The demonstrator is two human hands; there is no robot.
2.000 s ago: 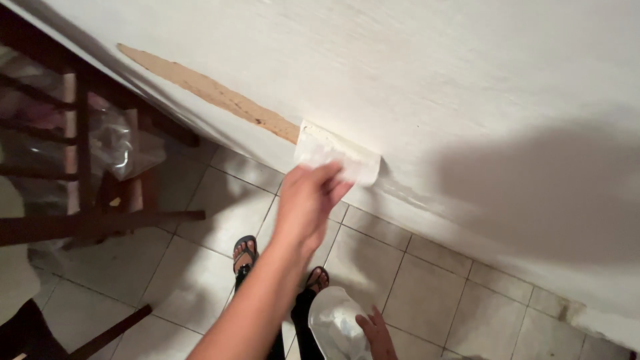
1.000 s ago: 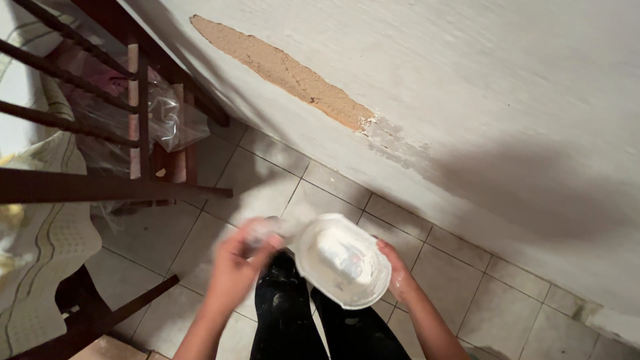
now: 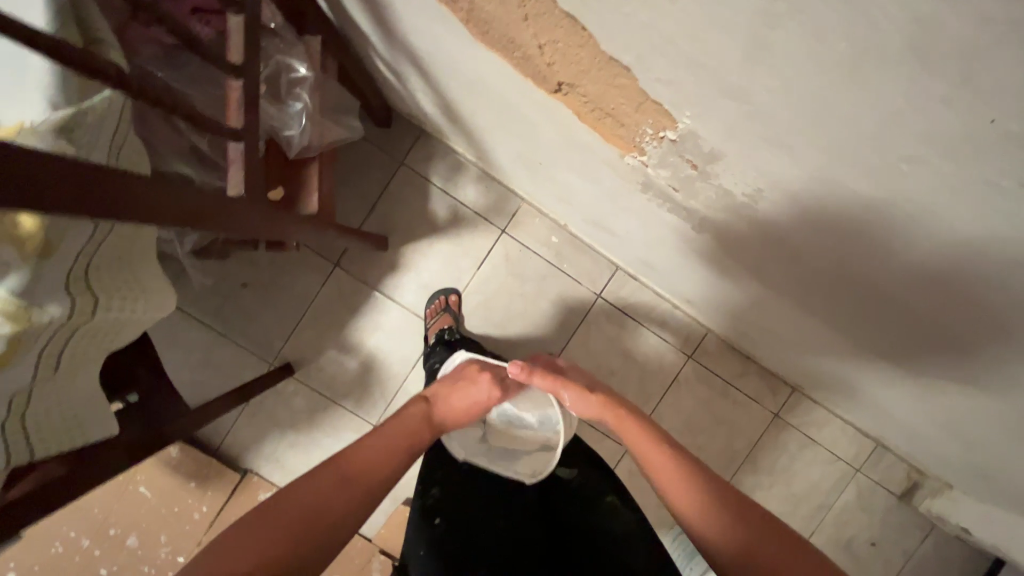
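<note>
A translucent plastic tub (image 3: 512,448) with white paste-like stuff in it is held low before my black trousers, tilted. My right hand (image 3: 564,388) grips its right rim. Over the tub's upper left part is my left hand (image 3: 474,394), fingers curled at its mouth; what they hold is hidden. Above, the white wall (image 3: 840,104) has a long bare tan patch (image 3: 560,72). At the patch's lower end lie white flecks and a damp-looking grey smear (image 3: 696,180).
A dark wooden chair (image 3: 120,188) stands at left, with clear plastic bags (image 3: 300,96) and a patterned cloth (image 3: 72,320) by it. Brown speckled board (image 3: 136,512) lies lower left. Light floor tiles (image 3: 528,296) meet the wall; my sandaled foot (image 3: 442,312) rests there.
My left hand has come down from the wall, where it pressed a flat white piece, to the tub. Both hands are now together at the tub, which is tilted differently.
</note>
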